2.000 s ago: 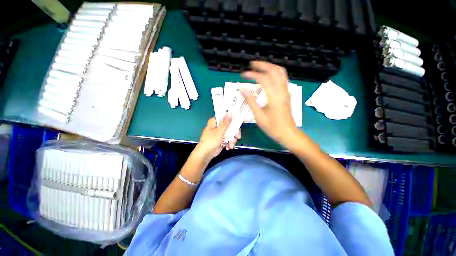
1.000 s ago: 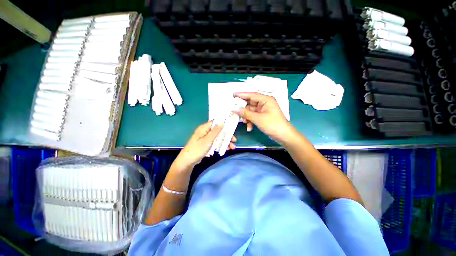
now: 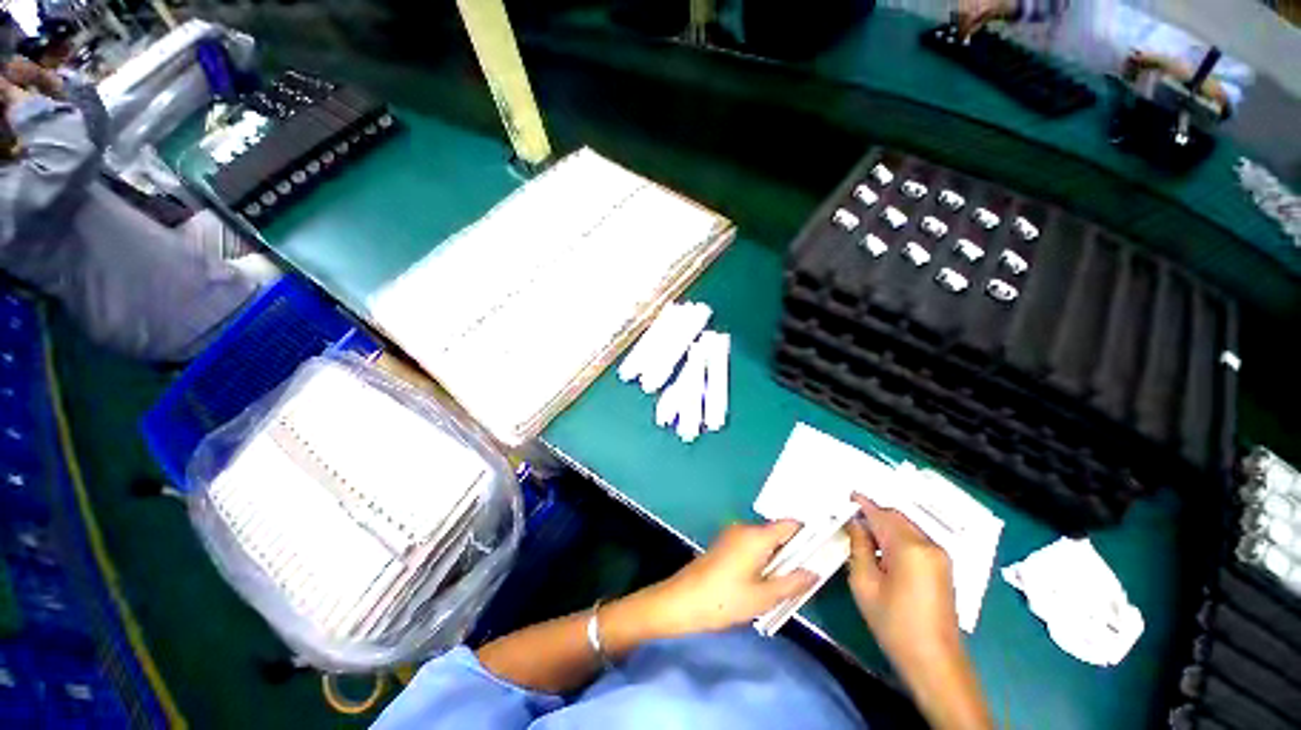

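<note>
My left hand (image 3: 742, 573) holds slim white housings (image 3: 810, 559) slantwise over the front edge of the white work sheet (image 3: 970, 549). My right hand (image 3: 902, 568) is at the upper end of these housings with its thumb and fingers pinched together there. Whether a small part is between those fingers cannot be told. Other white pieces lie on the sheet behind my right hand. Loose white housings (image 3: 689, 374) lie in a small pile left of the sheet. A crumpled white wiping cloth (image 3: 1080, 599) lies to the right.
Stacked black trays (image 3: 1127, 307) with rows of small shiny parts stand behind the sheet. A carton tray of housings (image 3: 549, 285) is at left, bagged housings (image 3: 350, 499) below the bench edge. A black slotted tray (image 3: 1238, 649) is at right. Other people sit at far left and top right.
The view has swung left and tilted up, showing more of the line. My hands stay together on the white housings over the sheet.
</note>
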